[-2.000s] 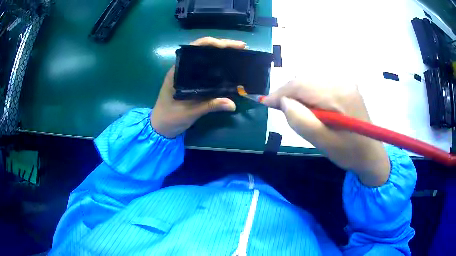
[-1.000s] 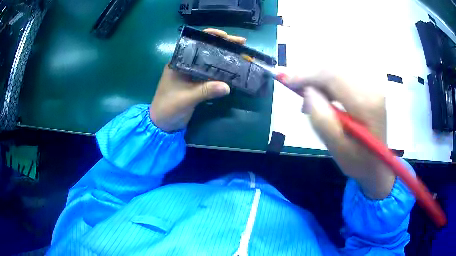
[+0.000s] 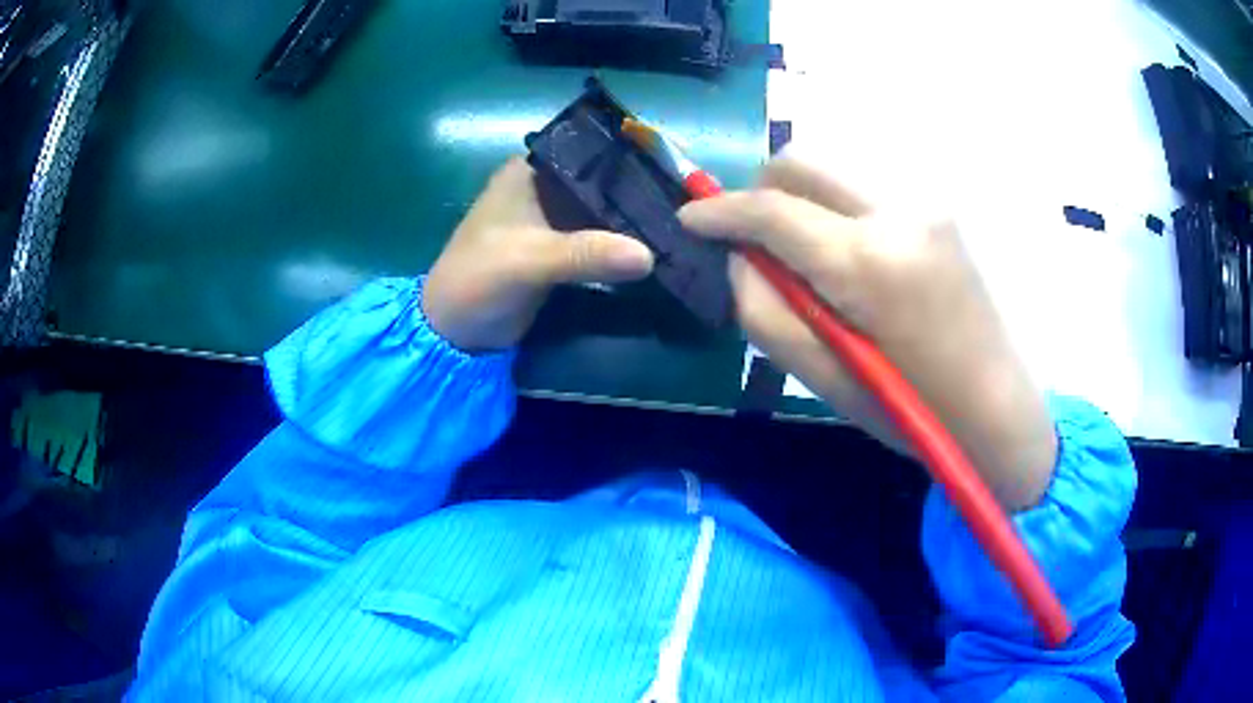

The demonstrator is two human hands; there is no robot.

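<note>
My left hand [image 3: 515, 261] grips a black plastic housing [image 3: 618, 199] above the green mat, with the thumb on its near side. The housing is tilted, running from upper left to lower right. My right hand [image 3: 866, 289] holds a paintbrush [image 3: 907, 412] with a long red handle and a silver ferrule. Its short orange bristles are at the housing's upper edge. The fingers of my right hand are close to the housing's right side; I cannot tell if they touch it.
Another black housing [image 3: 618, 30] lies at the top of the green mat [image 3: 206, 234]. A narrow black part [image 3: 313, 44] lies upper left. Stacked black housings [image 3: 1212, 282] stand at the right end of the white sheet [image 3: 962, 110], which has black tape pieces [image 3: 1084, 217].
The held housing has turned from nearly level and facing me to a steep diagonal. The brush has moved to its upper end, and the handle now points more steeply down to the right.
</note>
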